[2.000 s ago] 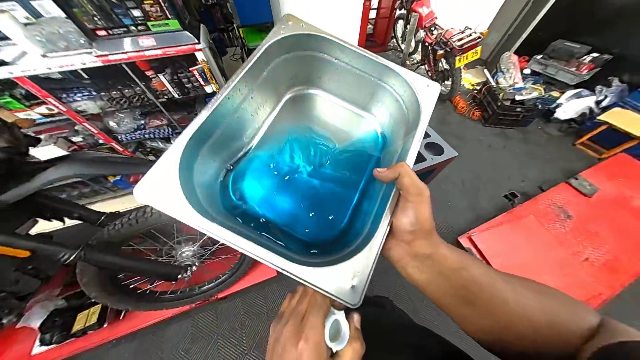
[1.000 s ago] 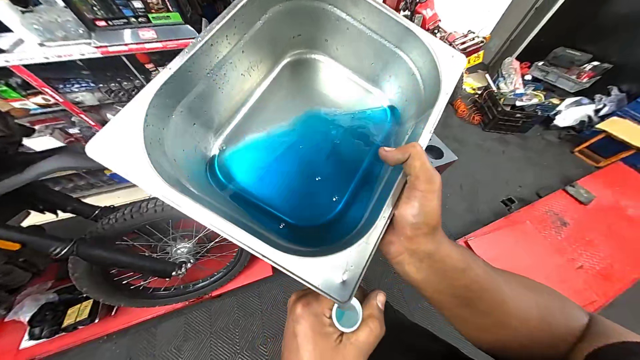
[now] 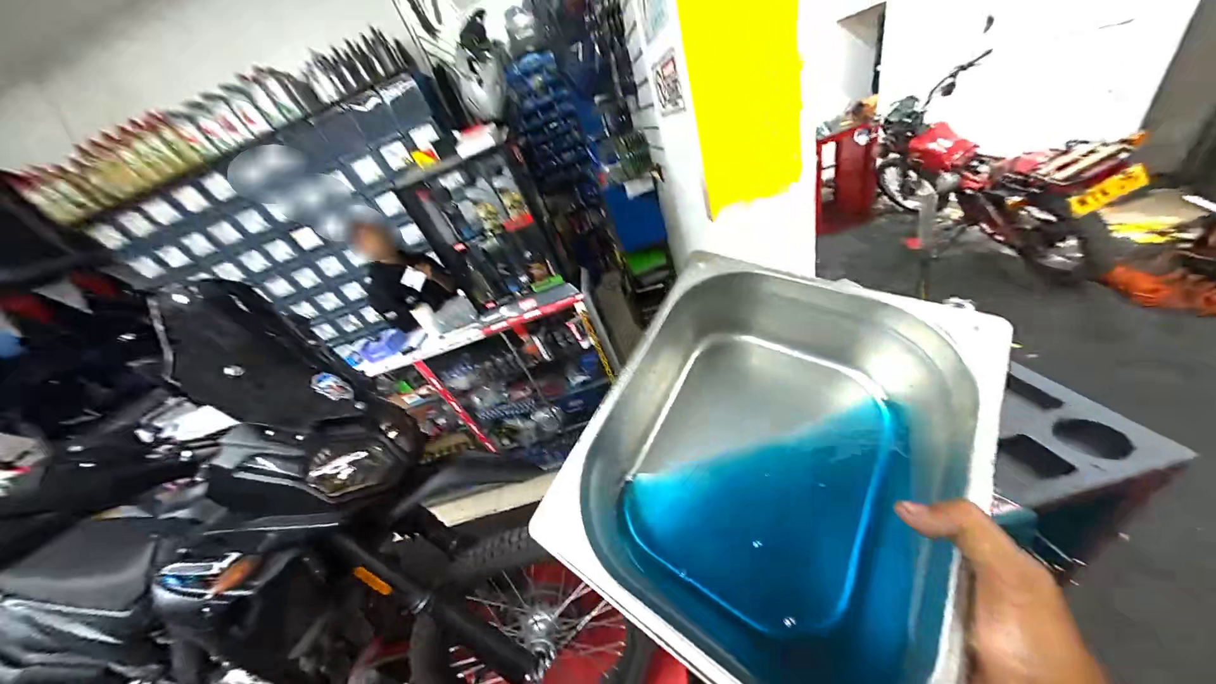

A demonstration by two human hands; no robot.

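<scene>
A rectangular stainless steel pan (image 3: 760, 380) is tilted toward me, with blue liquid (image 3: 760, 532) pooled in its lower part. My right hand (image 3: 1016, 589) grips the pan's right rim, the thumb inside over the wall and the fingers hidden behind. The pan's lowest corner runs out of the bottom of the view. My left hand is not in the frame, so what it holds now cannot be seen.
A black motorcycle (image 3: 275, 475) stands close on the left, its spoked wheel (image 3: 541, 617) beside the pan. A grey-topped stand (image 3: 1092, 437) with cutouts is at right. Behind are a counter (image 3: 484, 332) with a person (image 3: 394, 275) and a red motorcycle (image 3: 978, 171).
The view has swung up and left. My left hand, earlier below the pan's lower corner with a small white tube or container, has gone out of view. My right hand keeps its hold.
</scene>
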